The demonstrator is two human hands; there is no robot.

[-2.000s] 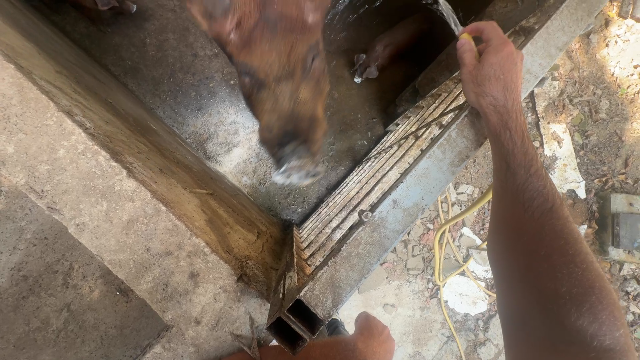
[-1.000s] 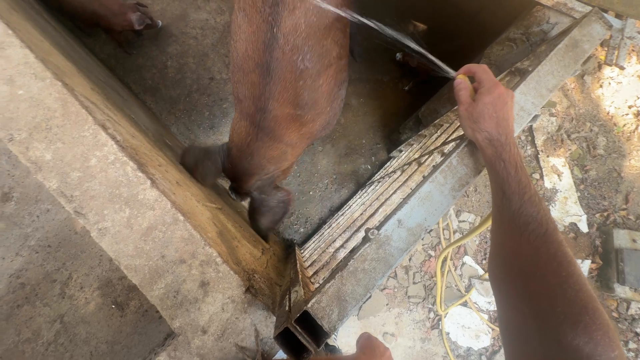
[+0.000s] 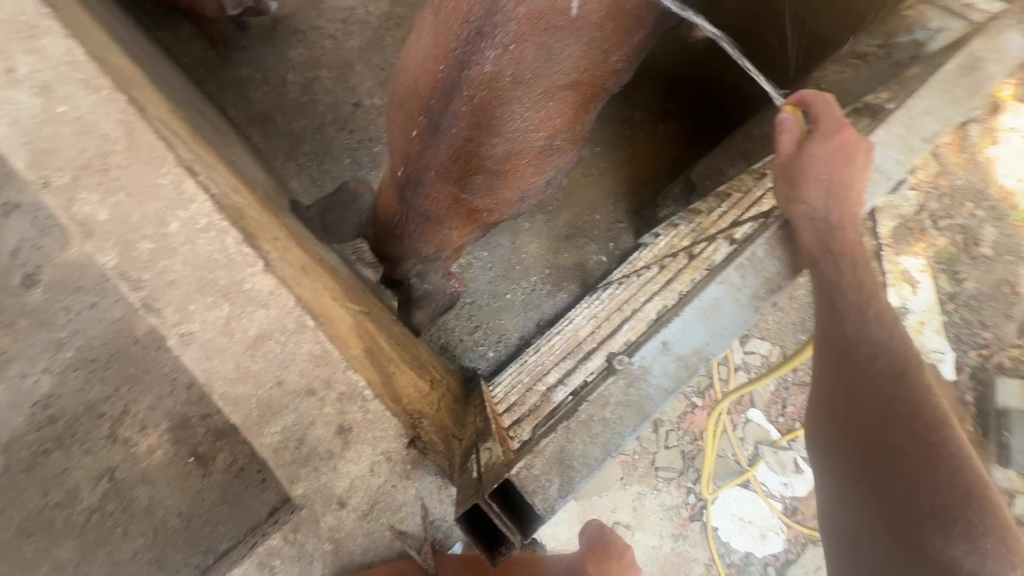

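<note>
My right hand (image 3: 824,156) is closed around the end of a yellow hose (image 3: 794,114) above the metal gate's top rail, and a stream of water (image 3: 732,52) shoots from it up and to the left. Inside the pen stands a reddish-brown pig (image 3: 496,120), its back wet, its head low in the corner by the wall. My left hand (image 3: 608,550) is at the bottom edge, just below the open ends of the gate's square tubes (image 3: 502,512); its fingers are mostly hidden, so its grip cannot be made out.
A concrete wall (image 3: 216,264) bounds the pen on the left and meets the slatted metal gate (image 3: 664,320) at the corner. Part of another animal (image 3: 232,8) shows at the top left. Outside lie loops of yellow hose (image 3: 712,448), rubble and white chunks (image 3: 748,520).
The pig has moved its head from near the gate to the wall side of the corner, and more of its back shows. My right hand still holds the spraying hose over the gate.
</note>
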